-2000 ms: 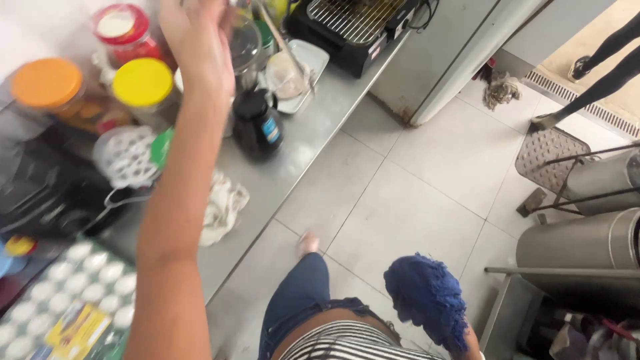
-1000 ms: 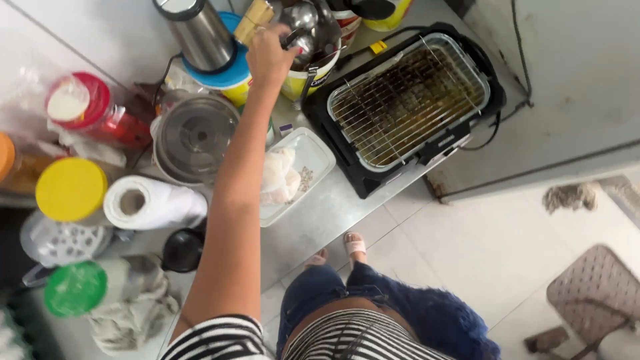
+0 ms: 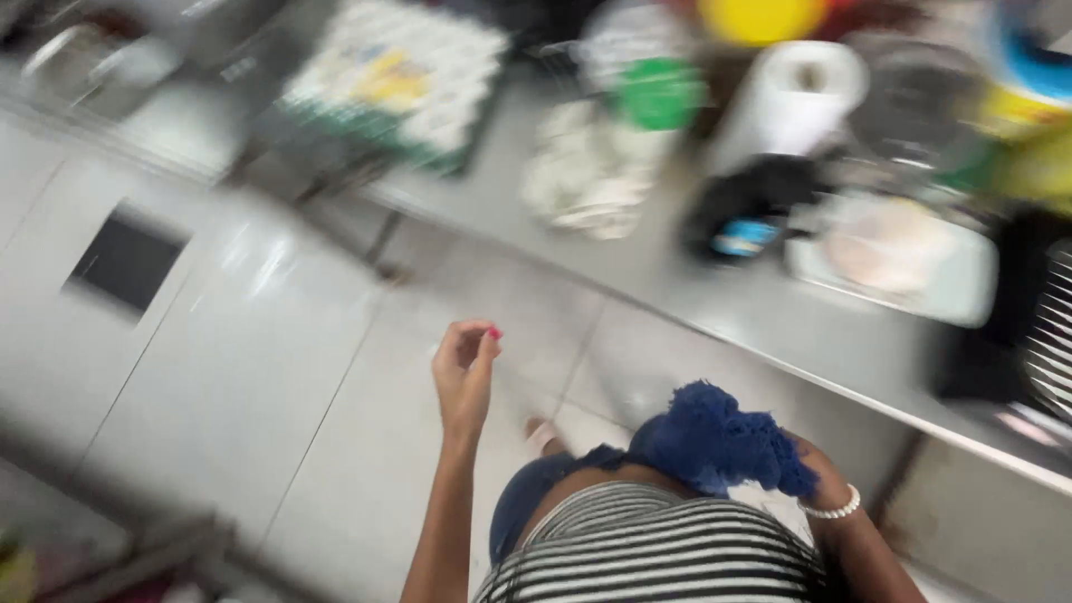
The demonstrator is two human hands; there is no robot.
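My left hand (image 3: 467,360) hangs over the tiled floor in front of my body, its fingers curled inward; blur hides whether something small lies between them. At the right, a bundle of blue frayed cloth (image 3: 724,440) covers my right hand, which is mostly hidden; a bracelet of white beads (image 3: 833,505) shows on that wrist. The cloth is bunched close to my hip, beside the counter's edge. Neither hand touches the counter.
On the metal counter (image 3: 578,260) stand an egg tray (image 3: 402,92), a crumpled pale cloth (image 3: 586,180), a paper roll (image 3: 796,100), a black object with a blue label, a plastic tray (image 3: 963,268) and a grill (image 3: 1051,327). A dark square (image 3: 126,260) marks the floor.
The view has swung far along the counter. My left hand, which was at a metal object above the counter one second ago, is now low over the floor.
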